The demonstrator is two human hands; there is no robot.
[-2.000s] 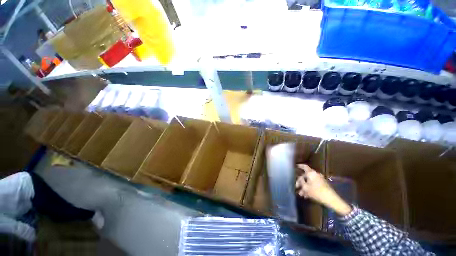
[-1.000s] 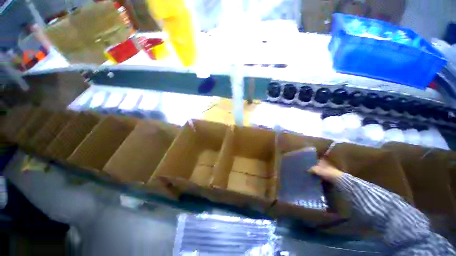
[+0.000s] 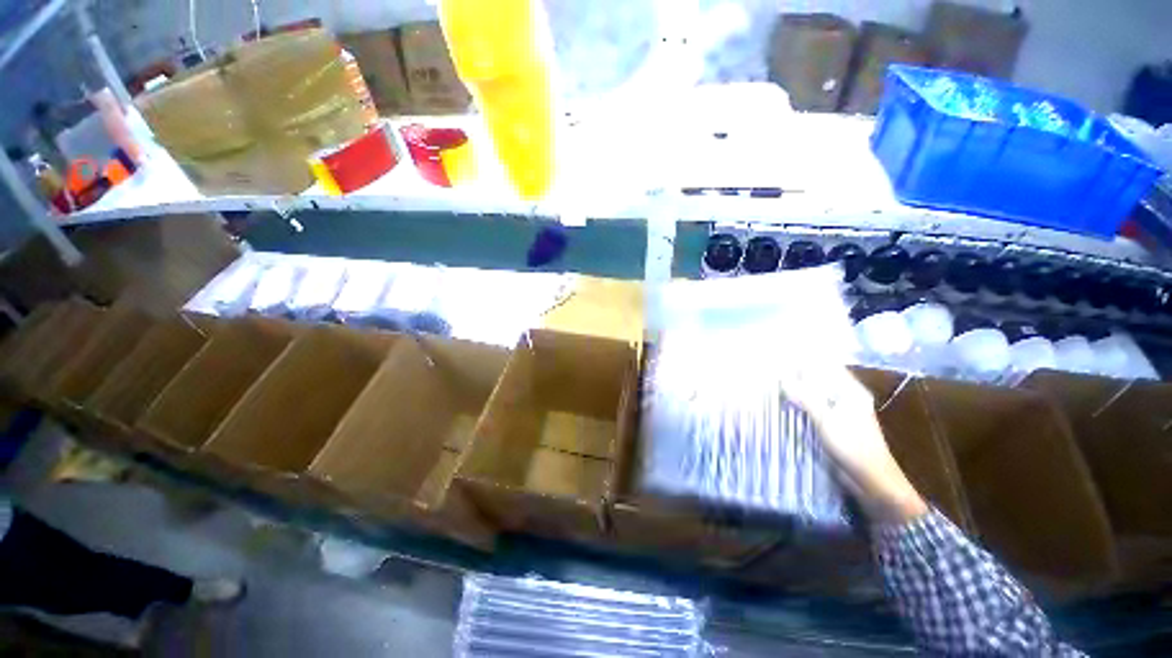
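Note:
My right hand [image 3: 835,418], in a checked sleeve, grips the right side of a bagged ribbed panel [image 3: 739,399]. The panel is silvery, in a clear shiny bag, and is held raised over an open carton in the row, hiding most of that carton. An open carton [image 3: 553,418] stands just left of it, with its inner floor flaps showing. Another bagged ribbed panel [image 3: 578,620] lies at the bottom edge, cut off by the picture. My left hand is not in view.
More open cartons [image 3: 283,399] stand side by side left and right. Black-and-white round units [image 3: 983,350] and bagged units [image 3: 347,291] stand behind them. The white shelf [image 3: 617,174] holds a blue tote [image 3: 1015,152] and red-yellow rolls [image 3: 357,160]. A person's dark-clad leg [image 3: 90,566] shows lower left.
The panel was inside the carton under my right hand and is now raised above it, tilted and facing the camera. The camera view has shifted a little.

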